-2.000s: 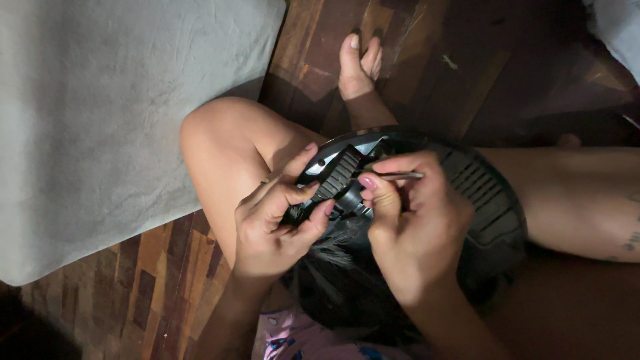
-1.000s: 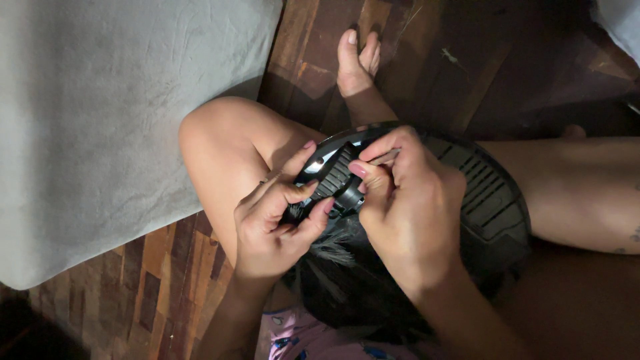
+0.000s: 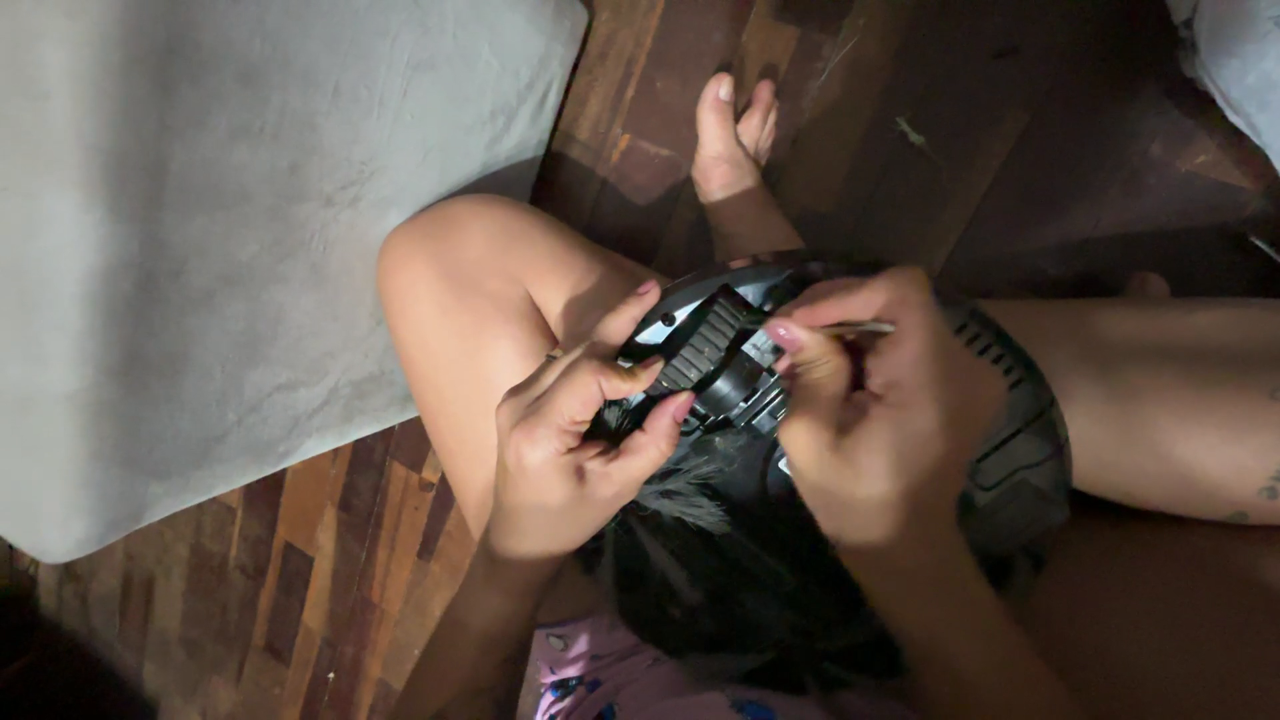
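A round black plastic device (image 3: 1025,440), likely a robot vacuum with its underside up, lies across my lap. My left hand (image 3: 580,430) grips a ribbed black wheel (image 3: 703,340) on it between thumb and fingers. My right hand (image 3: 880,400) pinches a thin metal tool (image 3: 855,327), its tip close to the wheel's right edge; the exact contact is hidden by my fingers. Dark side-brush bristles (image 3: 690,495) spread below the wheel.
A grey upholstered cushion or mattress (image 3: 250,250) is at the left. Wooden flooring (image 3: 340,540) surrounds my bent leg and bare foot (image 3: 735,140). Light fabric (image 3: 1240,70) shows at the top right.
My right hand and the thin tool have shifted and tilted slightly about the wheel. My left hand keeps its hold on the wheel.
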